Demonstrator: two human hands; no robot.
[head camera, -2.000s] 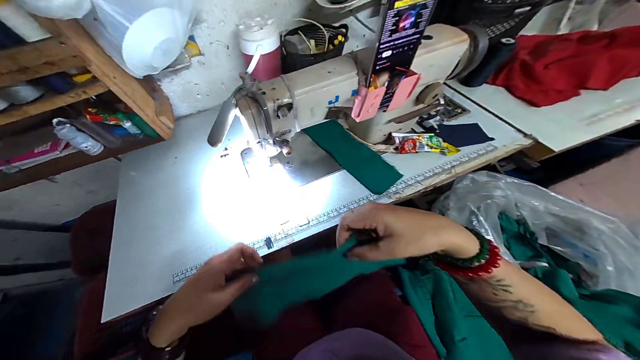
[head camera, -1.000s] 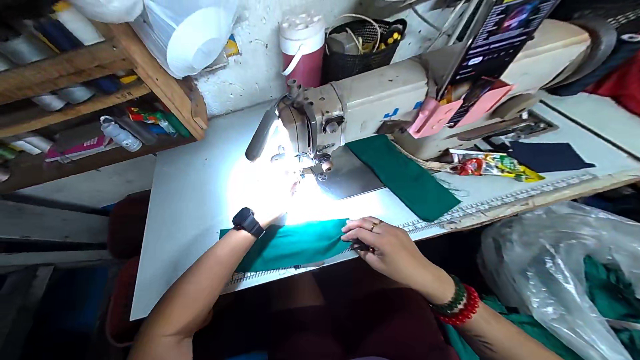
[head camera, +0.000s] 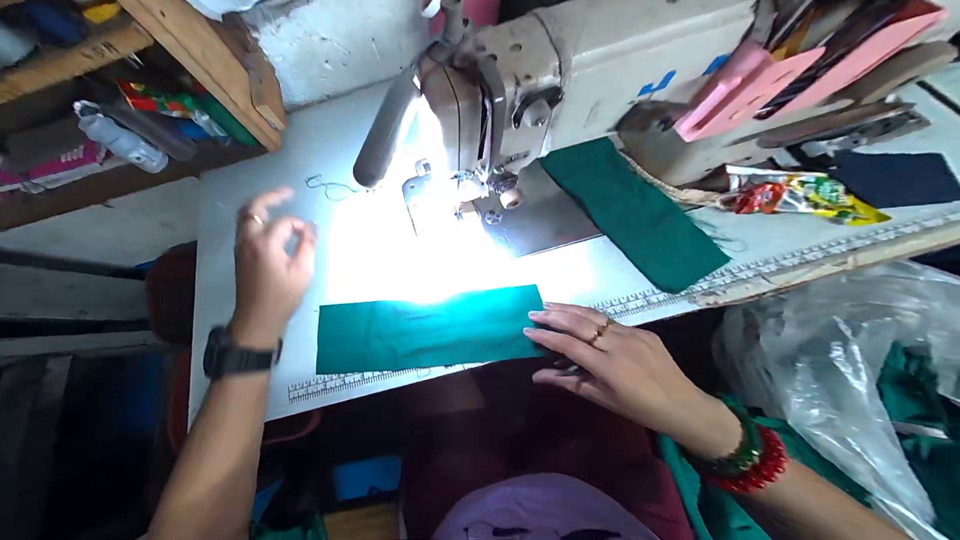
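A green fabric piece (head camera: 427, 330) lies flat near the front edge of the white sewing table, partly over a printed ruler strip. My right hand (head camera: 600, 356) rests its fingertips on the fabric's right end; something small and dark shows under the fingers, too hidden to name. My left hand (head camera: 274, 259), with a black watch on the wrist, is lifted left of the fabric, thumb and forefinger curled towards each other, no object visible in it. Behind stands an industrial sewing machine (head camera: 495, 97) with its lamp lit. A second green fabric strip (head camera: 637, 217) lies right of the needle area.
Candy packets (head camera: 802, 196) and a dark blue cloth (head camera: 896, 178) lie at the right. A pink holder (head camera: 750, 82) is on the machine. A clear plastic bag (head camera: 817, 352) with green cloth hangs off the front right. A wooden shelf (head camera: 202, 67) stands at the left; loose thread (head camera: 330, 187) lies behind my left hand.
The green piece, held up in both hands two seconds ago, now lies on the table. My left hand has come off it and moved left. The view is closer to the table.
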